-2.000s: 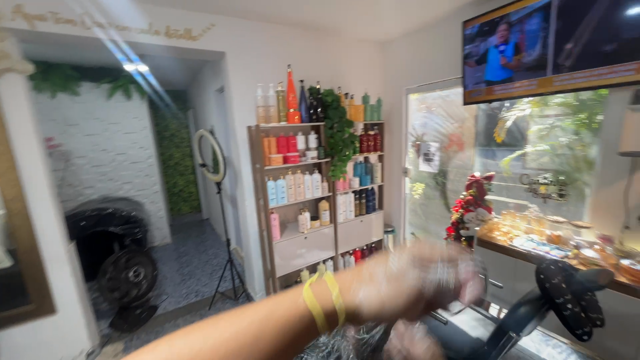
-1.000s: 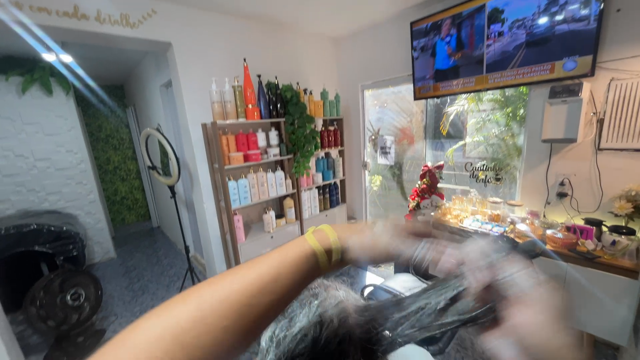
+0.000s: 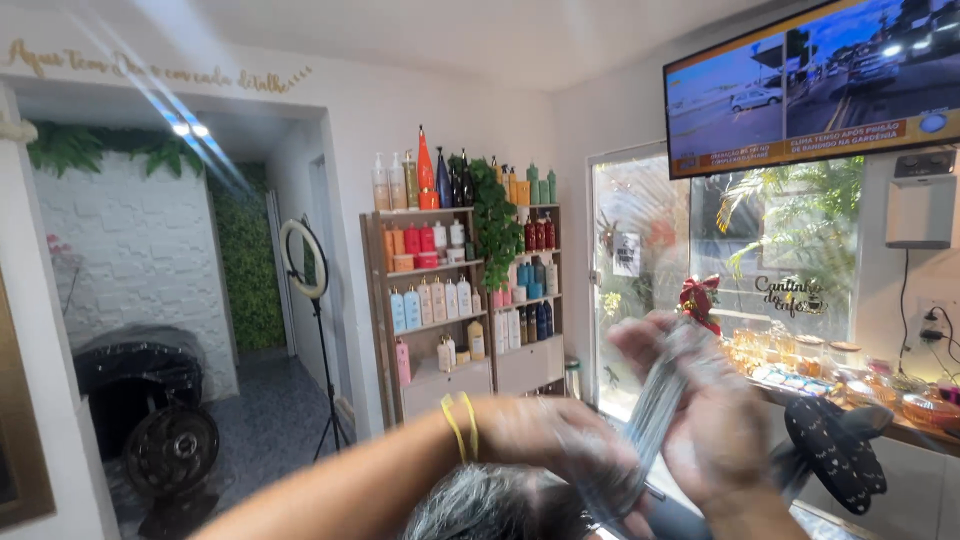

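Note:
A person's head of dark hair (image 3: 495,504), streaked with whitish product, is at the bottom centre. A strand of coated hair (image 3: 654,412) rises from it, stretched diagonally between my hands. My left hand (image 3: 562,442), with yellow bands at the wrist, is closed around the lower part of the strand. Higher and to the right, my right hand (image 3: 705,420) holds the strand's upper part, its fingers blurred. Whitish product covers both hands. The person's face is out of view.
Shelves (image 3: 439,322) of bottles stand ahead, with a ring light (image 3: 305,259) to their left. At right are a counter (image 3: 919,431) with glassware and a black patterned padded item (image 3: 832,452). A television (image 3: 810,86) hangs above. A wheeled base (image 3: 176,446) is at the left.
The blurred hands of a second ago now show a lifted strand stretched between them. My right hand is raised, palm partly visible. The television picture has changed.

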